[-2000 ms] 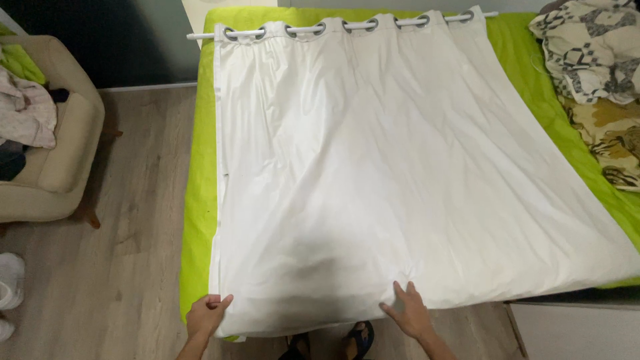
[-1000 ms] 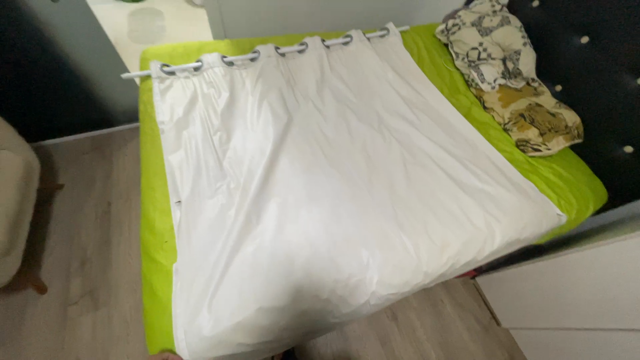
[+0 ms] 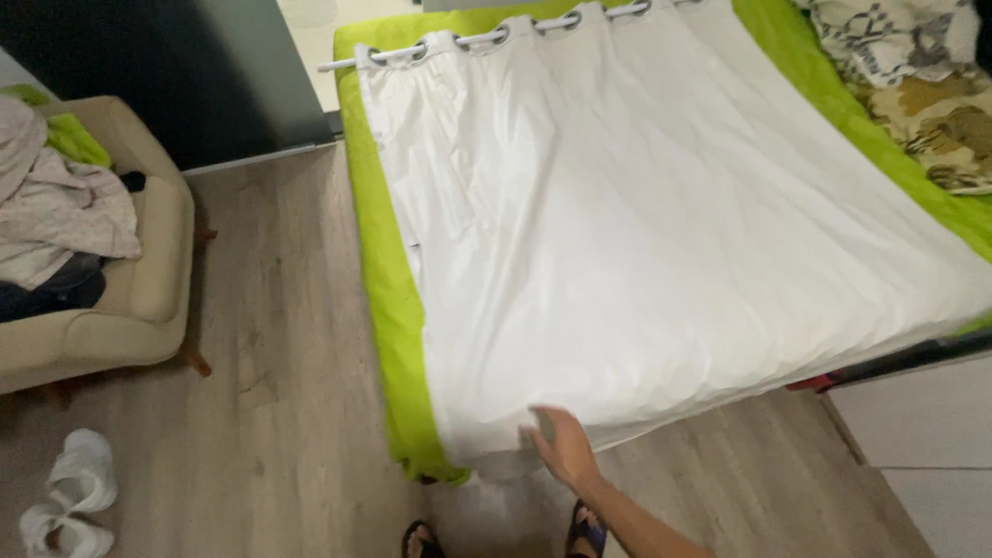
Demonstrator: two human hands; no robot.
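A white grommet curtain (image 3: pixel 659 209) lies spread over a bed with a lime-green cover (image 3: pixel 380 310). A white curtain rod (image 3: pixel 480 38) passes through its metal rings at the far edge. Wrinkles run along the left part of the fabric. My right hand (image 3: pixel 564 449) is over the curtain's near edge, fingers apart and somewhat blurred, holding nothing; whether it touches the cloth is unclear. My left hand is out of view.
To the left stands a beige armchair (image 3: pixel 159 256) heaped with clothes (image 3: pixel 70 201). White shoes (image 3: pixel 77 488) are on the wood floor near it. Patterned bedding (image 3: pixel 922 101) lies at the bed's right side. White drawers (image 3: pixel 922 434) stand at lower right. My sandalled feet are below.
Two seconds ago both my hands were at the curtain's near edge. Now only my right hand shows, farther left along that edge. The view has swung right and back.
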